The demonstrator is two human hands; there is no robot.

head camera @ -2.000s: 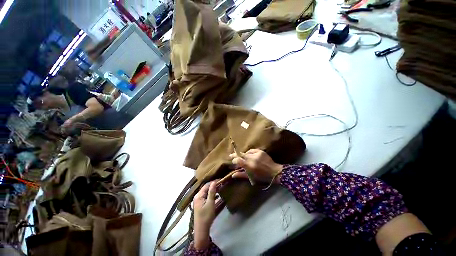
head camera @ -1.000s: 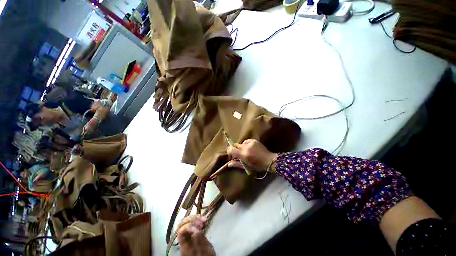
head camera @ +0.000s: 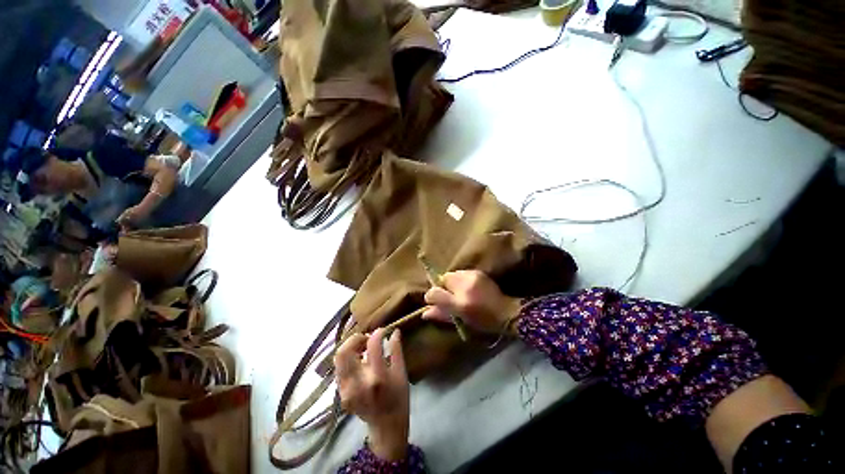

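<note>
A brown tote bag [head camera: 454, 243] with a small pale label [head camera: 455, 212] lies on the white table in front of me. Its long handles [head camera: 295, 407] loop out at its lower left. My right hand [head camera: 471, 301] holds a slim pen tool [head camera: 429, 270], tip pointing up and left over the bag; its fingers are also at a narrow light-brown edge or strap. My left hand [head camera: 373, 375] is at the other end of that narrow strip, left of my right hand, with fingertips pinched on it. The exact grip is partly hidden.
A bag heap [head camera: 347, 93] stands behind, more bags [head camera: 139, 352] at left, and a stacked brown pile [head camera: 799, 69] at far right. A pale cord [head camera: 663, 176] loops to the power strip [head camera: 639, 35]. A person [head camera: 111, 180] works beyond.
My left hand has moved up from the handles to the bag's edge beside my right hand. My right hand still holds the pen tool in about the same place.
</note>
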